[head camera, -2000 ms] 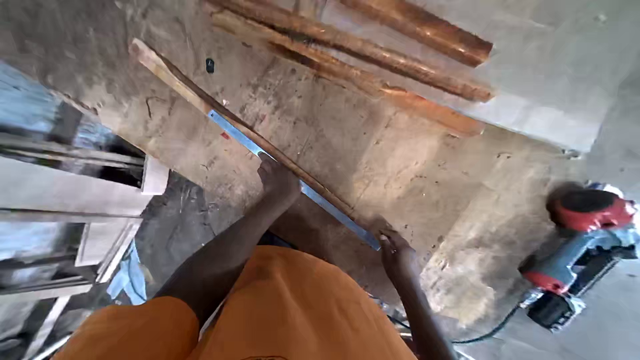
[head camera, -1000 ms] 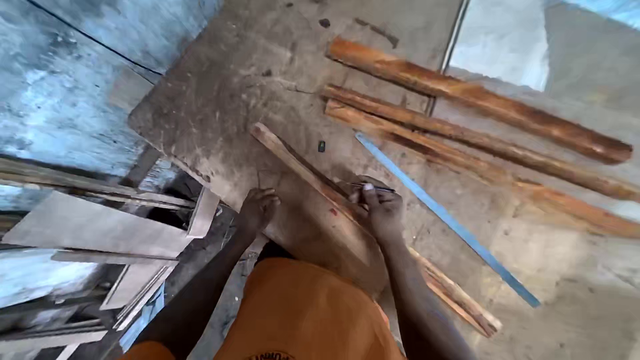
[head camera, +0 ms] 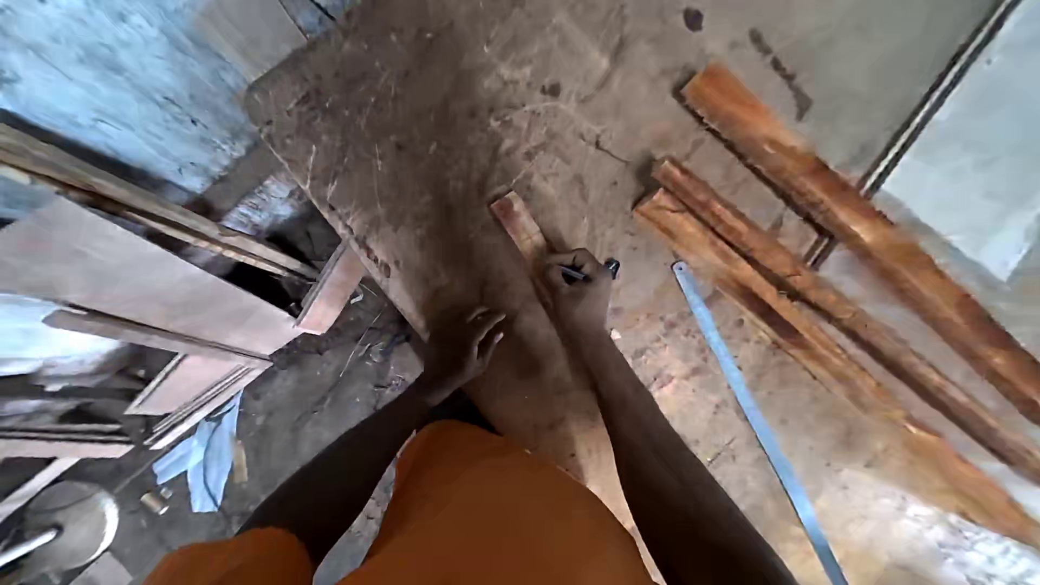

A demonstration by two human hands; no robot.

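A narrow wooden strip point(head camera: 520, 225) lies on the worn workbench point(head camera: 422, 146), running down beneath my right forearm. My right hand point(head camera: 578, 280) rests over the strip near its upper end, its fingers closed on a dark pen-like marking tool point(head camera: 574, 274). To the left of the strip, my left hand point(head camera: 467, 345) is over the bench with its fingers apart and nothing in it. A flat metal ruler point(head camera: 751, 410) lies on the bench to the right of my right forearm, touched by neither hand.
Several rough reddish-brown wood pieces point(head camera: 853, 219) lie at the right. Beyond the bench's left edge are stacked wooden frames and panels point(head camera: 138, 268), a light blue cloth point(head camera: 207, 455) and a round container point(head camera: 69, 524) on the floor.
Two seconds ago both hands were on the metal ruler along the strip; it now lies apart at the right. My right hand has moved up along the strip since one second ago. The view has shifted.
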